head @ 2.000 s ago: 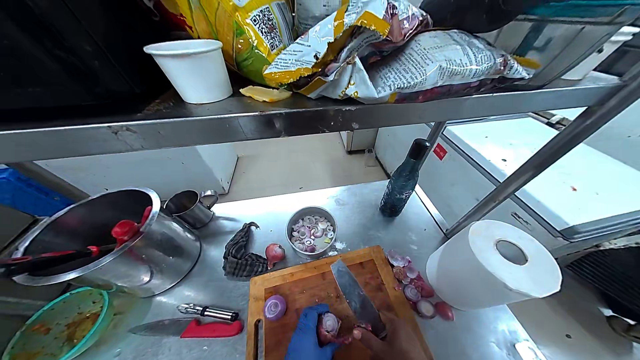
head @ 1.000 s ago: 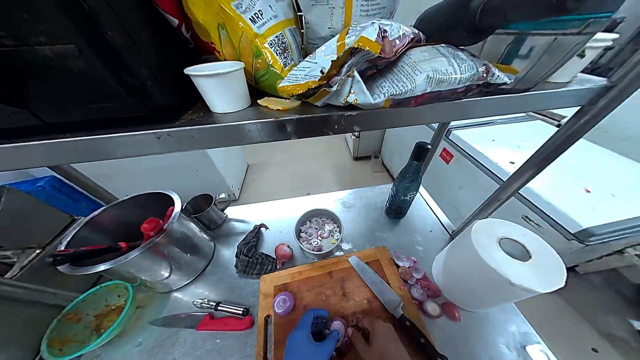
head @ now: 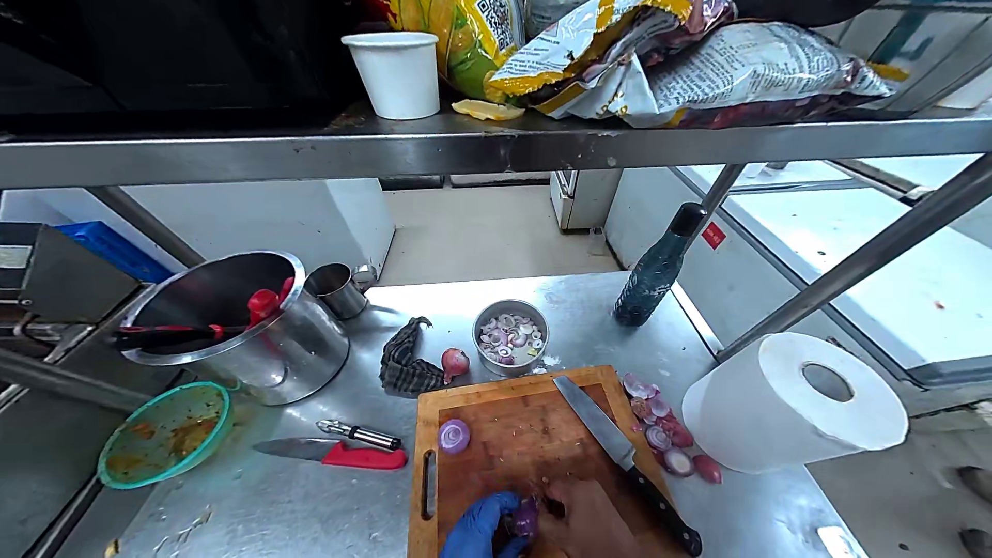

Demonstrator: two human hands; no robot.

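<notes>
My left hand (head: 482,528), in a blue glove, holds a red onion (head: 525,518) over the lower part of the wooden cutting board (head: 496,395). My bare right hand (head: 589,519) is at the onion's right side, its fingers touching or close to it; its exact grip is hidden. A chef's knife (head: 612,442) with a black handle lies on the board's right side, beside my right hand. An onion half (head: 454,436) sits at the board's upper left. Beyond the board stands a steel bowl (head: 511,369) of sliced onion. Onion pieces and peels (head: 663,430) lie along the board's right edge.
A red-handled knife (head: 364,456), a peeler (head: 360,434), a green basket (head: 225,422) and a steel pot (head: 310,364) are at left. A cloth (head: 403,364) and a small onion (head: 455,363) lie behind the board. At right stand a paper roll (head: 721,411) and a bottle (head: 659,267). A steel shelf (head: 465,153) crosses above.
Two seconds ago my right hand was at the knife on the board; by one second ago it had let go and was at the onion. The knife now lies at the board's right.
</notes>
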